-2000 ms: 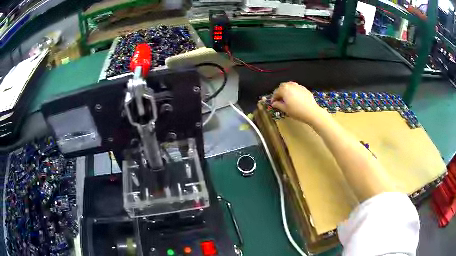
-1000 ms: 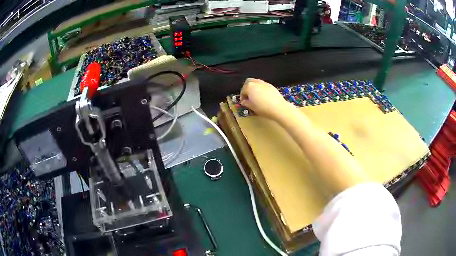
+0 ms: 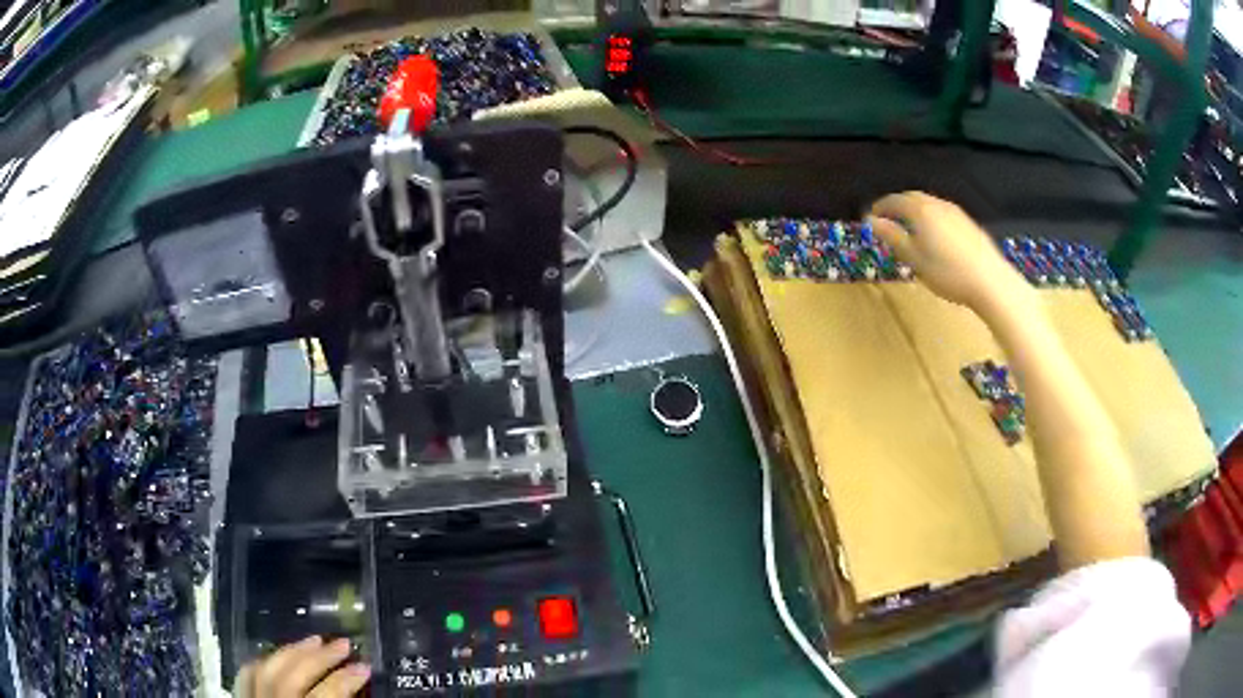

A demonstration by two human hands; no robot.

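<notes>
My right hand (image 3: 941,246) is at the far edge of the cardboard stack (image 3: 886,450), over the rows of small circuit boards (image 3: 832,251). Its fingertips point down at the boards; whether they hold one is hidden. My left hand (image 3: 303,671) is cut off by the bottom edge, with its fingertips at the front left of the black test fixture (image 3: 477,600). The fixture's red clamp handle (image 3: 409,93) stands upright above the clear pressure plate (image 3: 453,436). A smaller group of boards (image 3: 998,398) lies mid-cardboard beside my right forearm.
Heaped boards lie at the left (image 3: 109,505) and behind the fixture (image 3: 430,89). A round black dial (image 3: 676,405) and a white cable (image 3: 766,505) lie between fixture and cardboard. A green rack post (image 3: 1165,143) stands at the right.
My left hand has come into view at the bottom left. My right hand has moved right along the board rows, uncovering boards at their left end. The camera view has shifted.
</notes>
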